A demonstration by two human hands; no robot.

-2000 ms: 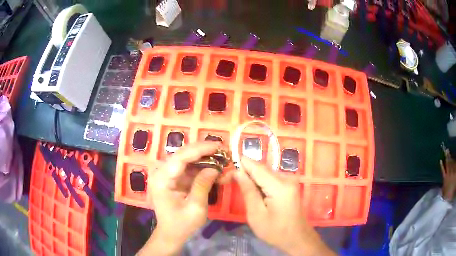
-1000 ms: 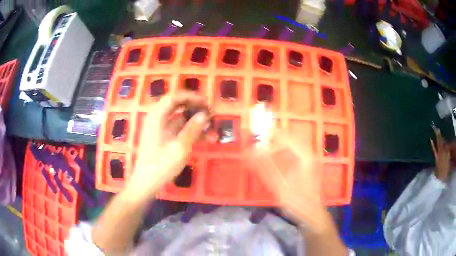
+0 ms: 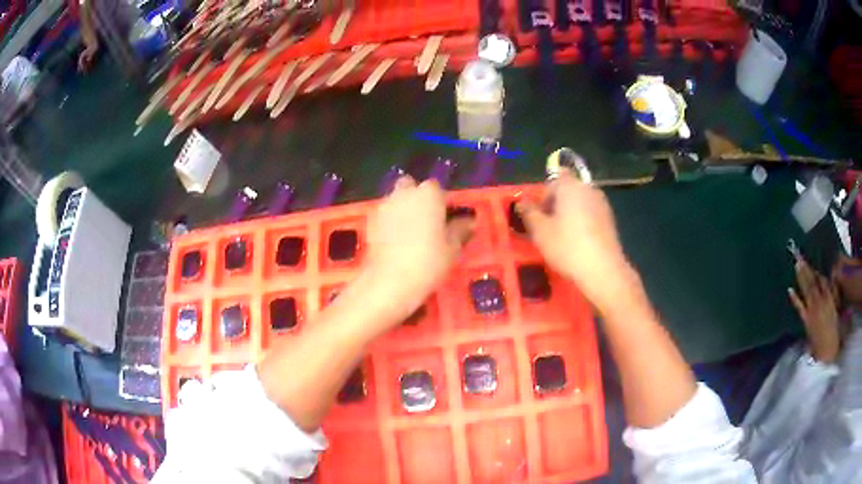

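Observation:
An orange-red tray (image 3: 383,416) holds many square dark watch bodies in its pockets, such as one with a paler screen (image 3: 417,389); several front-right pockets are empty. My left hand (image 3: 413,232) reaches over the back row, its fingertips at a dark watch body (image 3: 460,216). Blur hides whether it grips. My right hand (image 3: 572,232) is at the back right corner, fingertips beside another dark watch body (image 3: 517,217). A pale adhesive strip loop (image 3: 569,164) shows just behind my right hand and appears held in it.
A white tape dispenser (image 3: 80,269) and clear blister tray (image 3: 144,321) stand left. Behind are purple strips (image 3: 329,189), a small bottle (image 3: 480,99), a round tape-like item (image 3: 655,106) and wooden sticks (image 3: 284,80). Another person's hand (image 3: 818,307) is at right.
The view has shifted towards the back of the bench. Both hands have moved to the tray's back row. Two formerly empty pockets in the second column from the right now hold watch bodies.

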